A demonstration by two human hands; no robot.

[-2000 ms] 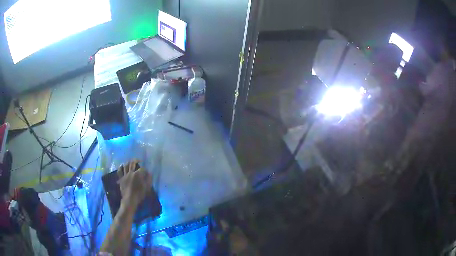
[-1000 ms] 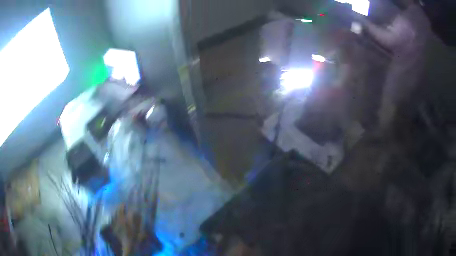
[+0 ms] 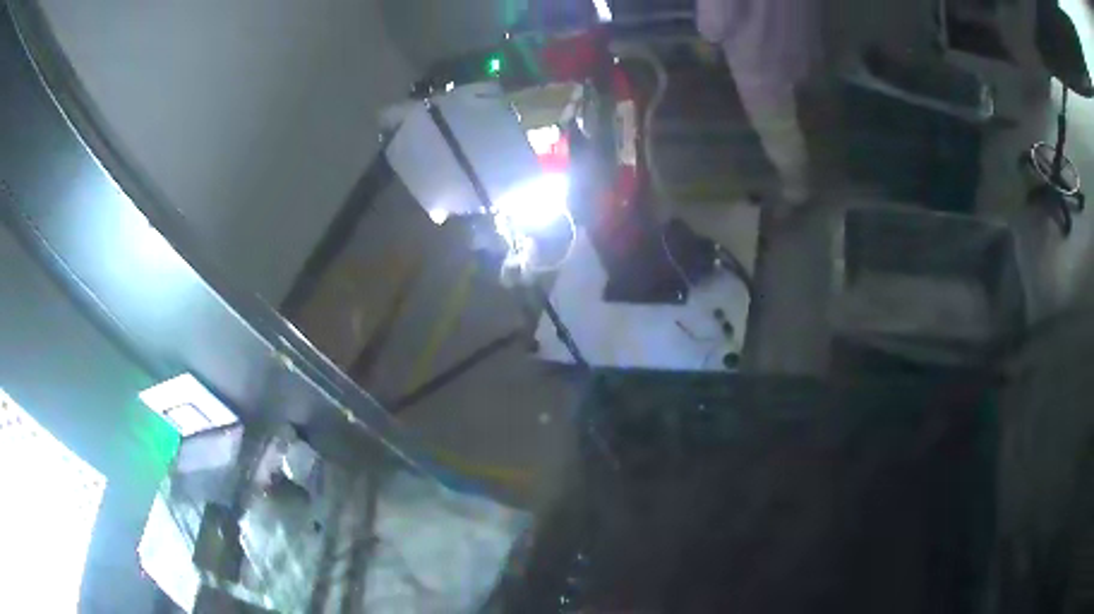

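Observation:
Neither of my hands is in the picture. Nearest in front of me is a large dark green-teal crate (image 3: 780, 390), its inside too dark to make out. To its left is the white plastic-covered table (image 3: 438, 546), cut off by the lower edge. On it are a whitish bottle (image 3: 298, 458), crinkly clear poly bag (image 3: 270, 540), a flat black pad (image 3: 217, 537) and, at the far end, the laptop (image 3: 190, 405) with a bright screen. The black unit and the spot where a hand was are out of frame or hidden.
The low white side table (image 3: 636, 336) stands beyond the crate, with a red fixture (image 3: 618, 144) and a lit work light (image 3: 534, 202). A person (image 3: 768, 72) stands behind it. Another crate (image 3: 930, 288) holding something pale is at the right. A grey wall edge curves along the left.
The view has swung to the right. The white table has moved to the lower left, the hand on the black unit has left the picture, and the side table and right-hand crates show more fully.

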